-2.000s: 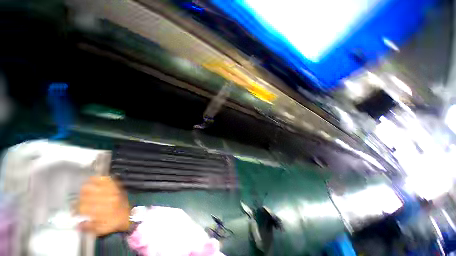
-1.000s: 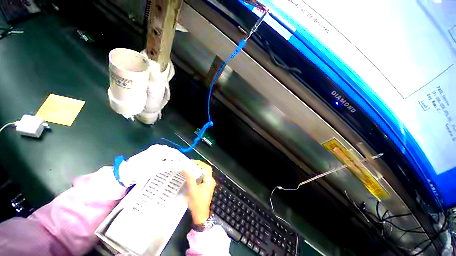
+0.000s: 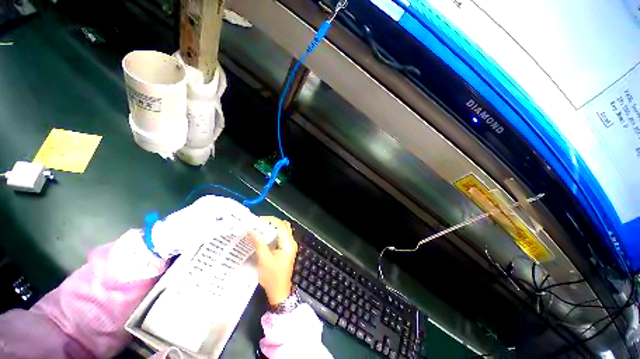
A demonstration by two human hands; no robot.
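A white label sheet [image 3: 223, 261] with rows of small black print lies over a shallow white box [image 3: 144, 324]. My left hand [image 3: 203, 221], in a white glove with a blue wrist strap [image 3: 151, 233], holds the sheet's far end. My right hand [image 3: 275, 263] is bare, with a metal watch band at the wrist. Its thumb and fingers are closed at the sheet's upper right edge. Whether a loose label is between the fingertips cannot be seen.
A black keyboard [image 3: 351, 301] lies right of the box. A green circuit board [image 3: 269, 170] is behind it. White cups [image 3: 158, 105] stand at the post. A power adapter [image 3: 28, 177] and yellow note [image 3: 68, 150] lie left. A monitor [image 3: 533, 77] overhangs the right.
The head view is steadier than at first and has shifted slightly since one second ago. More of the box's near end shows. Both hands remain at the sheet with little change in grip.
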